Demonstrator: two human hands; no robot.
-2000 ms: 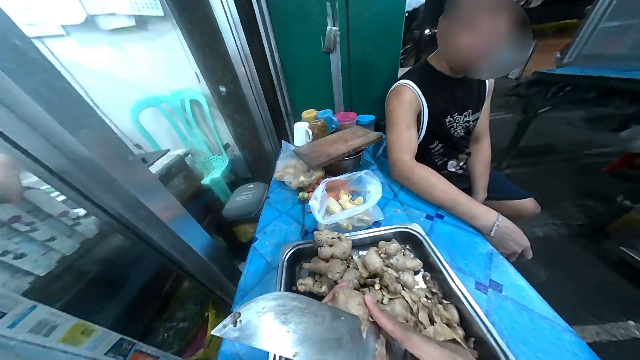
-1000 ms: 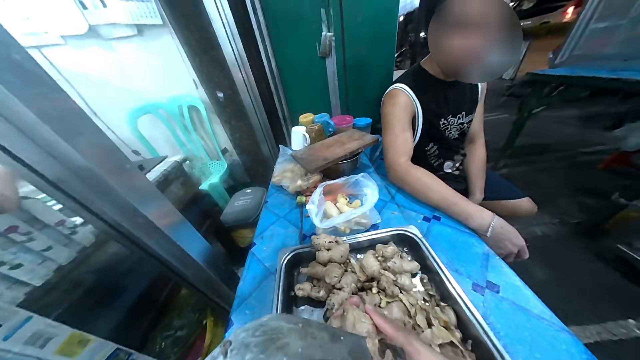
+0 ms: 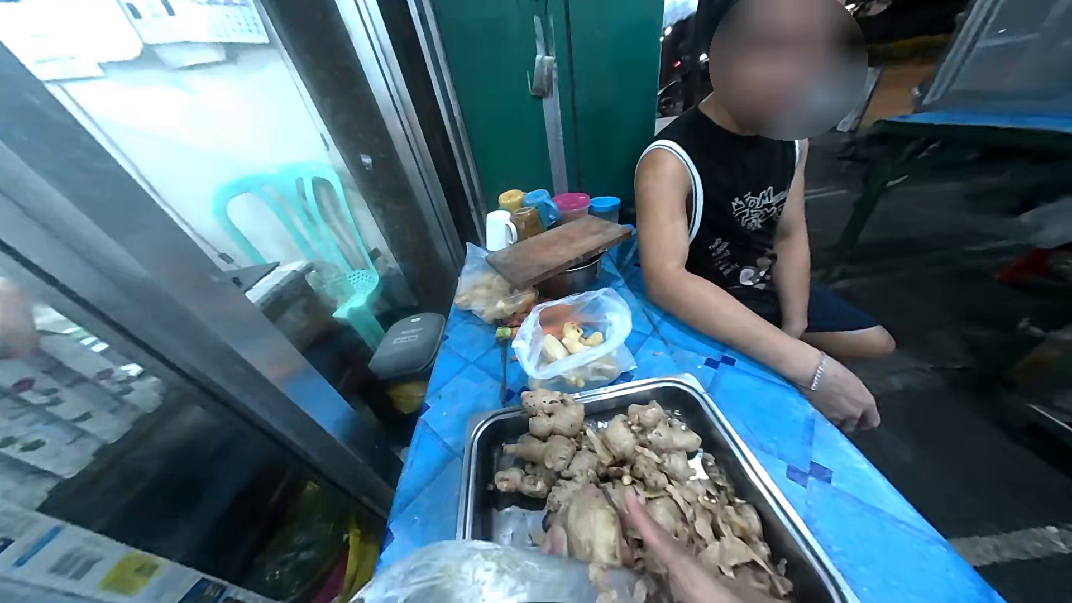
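Note:
Fingertips of my left hand [image 3: 554, 538] press on the left side of a pale ginger root [image 3: 593, 526]; the rest of that hand is hidden behind the blade. A wide knife blade [image 3: 481, 578], wet and smeared, crosses the bottom edge, pointing left. My right hand [image 3: 682, 557] comes from the lower right at the blade's near end, one digit extended beside the root; the knife's handle is out of sight. Below both hands, a metal tray [image 3: 775, 494] holds unpeeled ginger [image 3: 553, 414] and loose peelings [image 3: 729, 553]. Peeled pieces [image 3: 578, 339] lie in a plastic bag [image 3: 615, 322] beyond the tray.
A wooden board [image 3: 557, 249] rests over a metal bowl [image 3: 574, 279], near mugs [image 3: 501, 230] and lidded containers [image 3: 572, 203]. Another bag [image 3: 486, 293] is at the left. A seated person's forearm [image 3: 737, 335] lies along the right edge of the blue-covered table [image 3: 871, 502].
The knife blade has moved down toward the bottom edge, so less of it shows. The seated person's hand remains by the table edge.

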